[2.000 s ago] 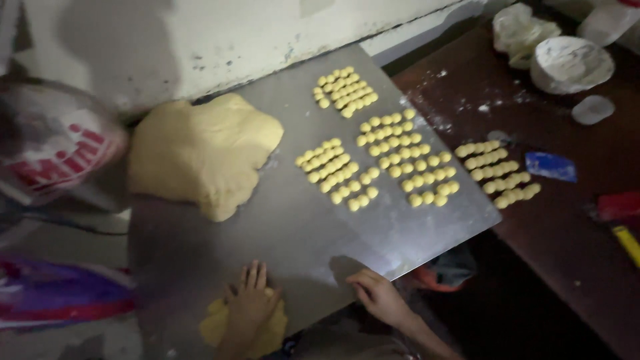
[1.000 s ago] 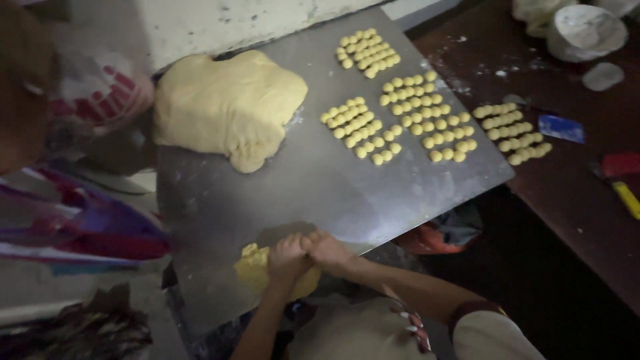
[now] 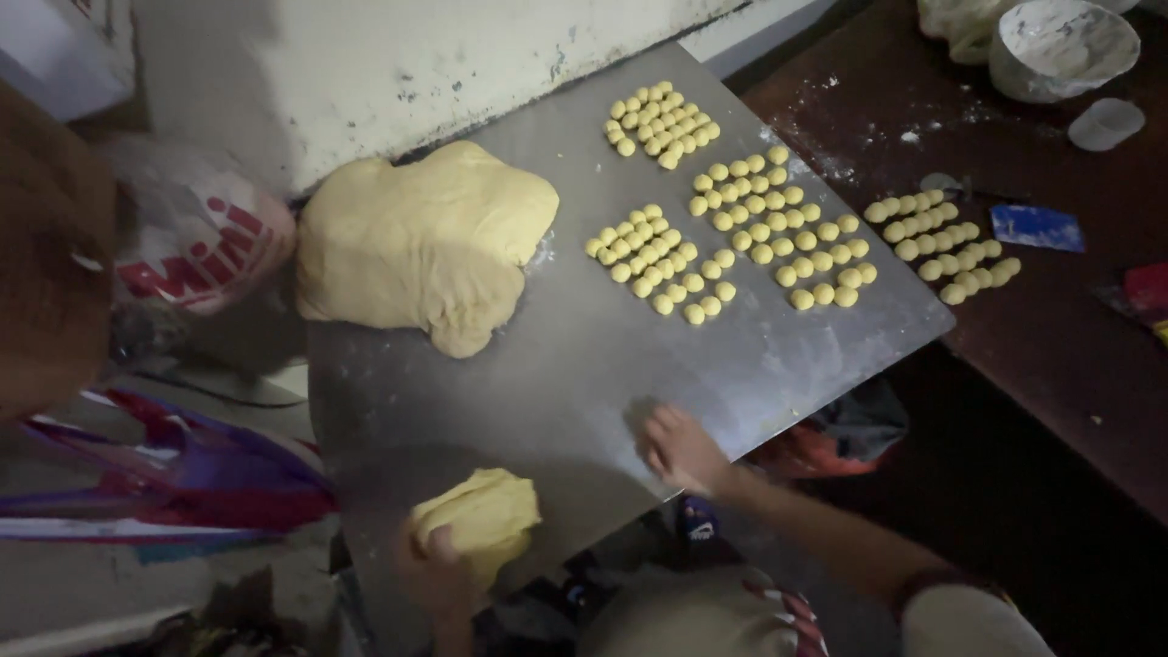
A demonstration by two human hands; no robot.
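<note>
My left hand [image 3: 436, 568] grips the left edge of a flattened, folded piece of yellow dough [image 3: 485, 522] at the near side of a metal tabletop [image 3: 547, 401]. To the right, my right hand [image 3: 680, 447] hovers over or rests by the table's near edge, fingers loosely curled; no object shows in it. A large mound of yellow dough [image 3: 411, 237] lies at the back left. Small dough balls stand in rows in several groups, one at the back [image 3: 662, 123], one in the middle [image 3: 652, 246], one at the right [image 3: 785, 224].
On the dark side table [image 3: 1004, 365] are more dough balls [image 3: 940, 242], a blue scraper-like piece [image 3: 1038, 227], a floury bowl [image 3: 1063, 55] and a small translucent cup [image 3: 1106, 124]. A printed plastic bag [image 3: 205, 237] and a purple-red bag [image 3: 210, 465] are at the left. The wall borders the back.
My hands, together on the dough one second ago, are now apart; the right has moved off to the right. The dough piece is now bunched up in my left hand.
</note>
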